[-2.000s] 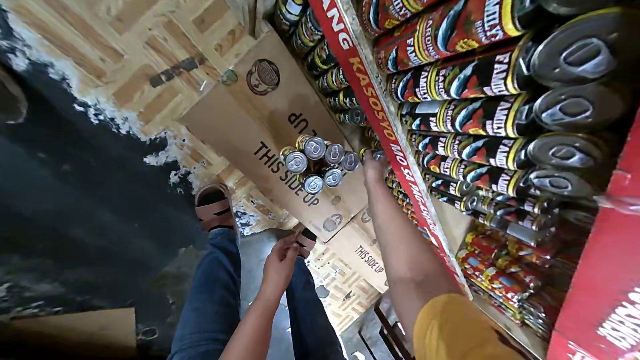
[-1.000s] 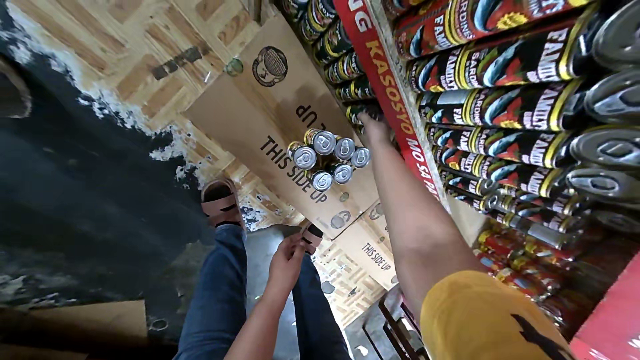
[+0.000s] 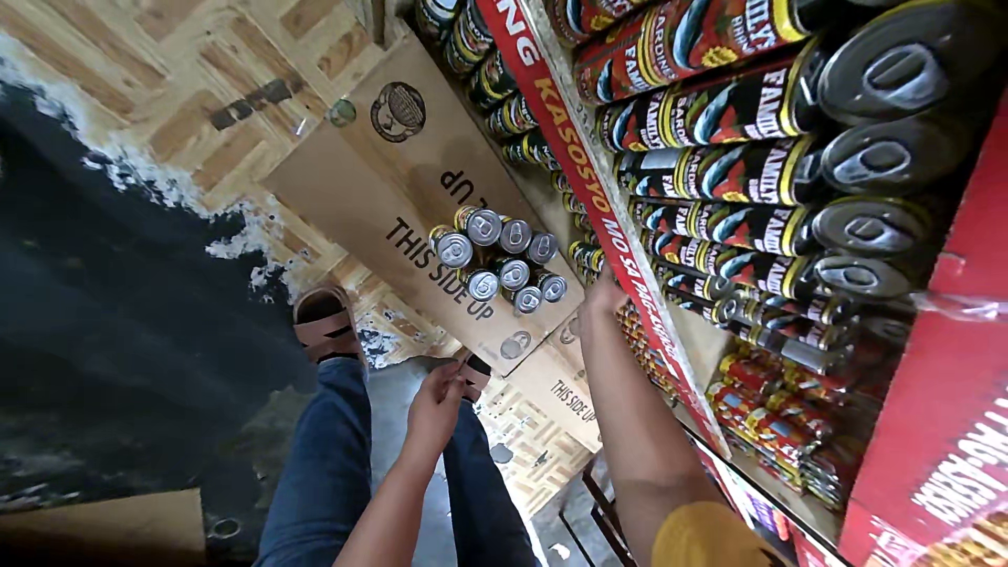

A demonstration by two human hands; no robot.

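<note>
A loose group of several small cans with silver pull-tab lids (image 3: 514, 273) stands upright on a flat cardboard box (image 3: 331, 181). To its right, my right hand (image 3: 602, 295) reaches to the edge of the lower shelf, beside the small cans (image 3: 587, 256) there. The red shelf strip (image 3: 587, 157) and the hand itself hide the fingers, so whether they hold a can does not show. My left hand (image 3: 437, 394) hangs in front of my legs, its fingertips drawn together, with nothing visible in them.
Rows of sardine cans (image 3: 709, 165) lie on their sides on the upper shelf, with red packs (image 3: 780, 409) nearby. A second cardboard box (image 3: 555, 386) adjoins the first. My sandaled foot (image 3: 327, 323) is on the floor left of the boxes. Dark metal legs (image 3: 602, 512) stand at the bottom.
More cans stand on the box than one second ago, added at the group's near right side. My right hand is again at the shelf edge. The left hand stays low before my legs.
</note>
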